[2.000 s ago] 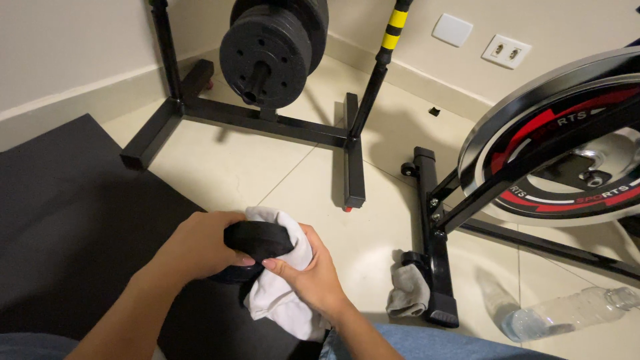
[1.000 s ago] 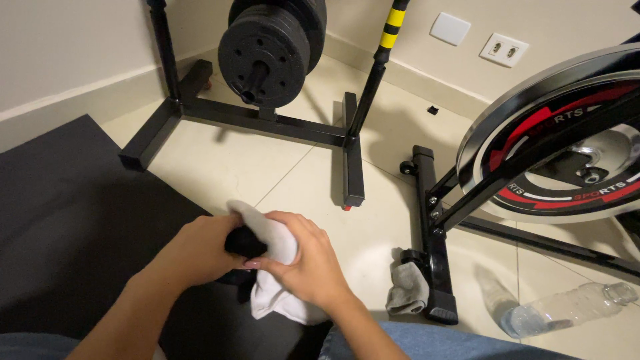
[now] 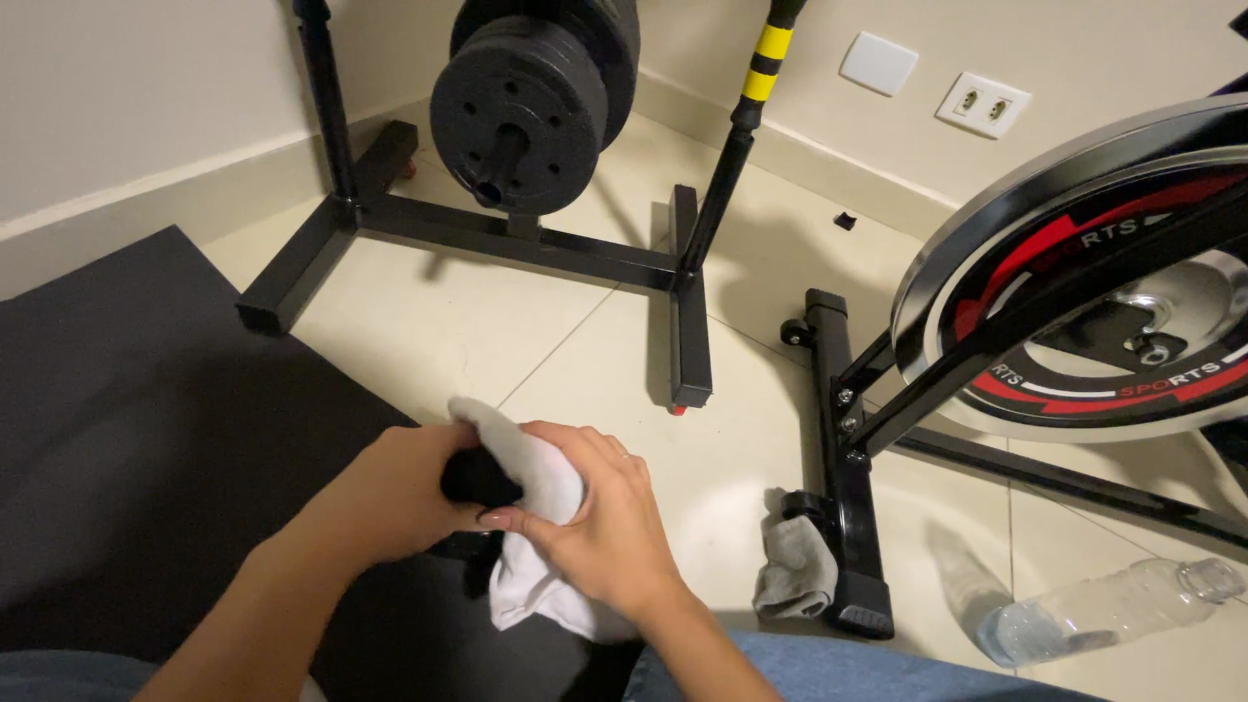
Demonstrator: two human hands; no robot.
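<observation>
Between my two hands, low and left of centre, is a black object (image 3: pixel 478 476), possibly a dumbbell end; most of it is hidden. My left hand (image 3: pixel 395 492) grips its left side. A white cloth (image 3: pixel 541 478) is pressed against its right side by my right hand (image 3: pixel 604 512), with the thumb across the cloth's edge. The cloth's lower part hangs over the black mat (image 3: pixel 175 439). A dark part shows below the left hand's fingers, too hidden to name.
A black metal rack (image 3: pixel 517 249) with weight plates (image 3: pixel 517 117) stands ahead. At right are an exercise bike's flywheel (image 3: pixel 1082 361) and base (image 3: pixel 853 507), a grey cloth (image 3: pixel 798 570) by its foot, and a clear plastic bottle (image 3: pixel 1092 614) lying on the tiles.
The black object's round flat face, turned up toward the view two seconds ago, is now mostly covered by my hands and the cloth. My right hand has shifted around it with the cloth.
</observation>
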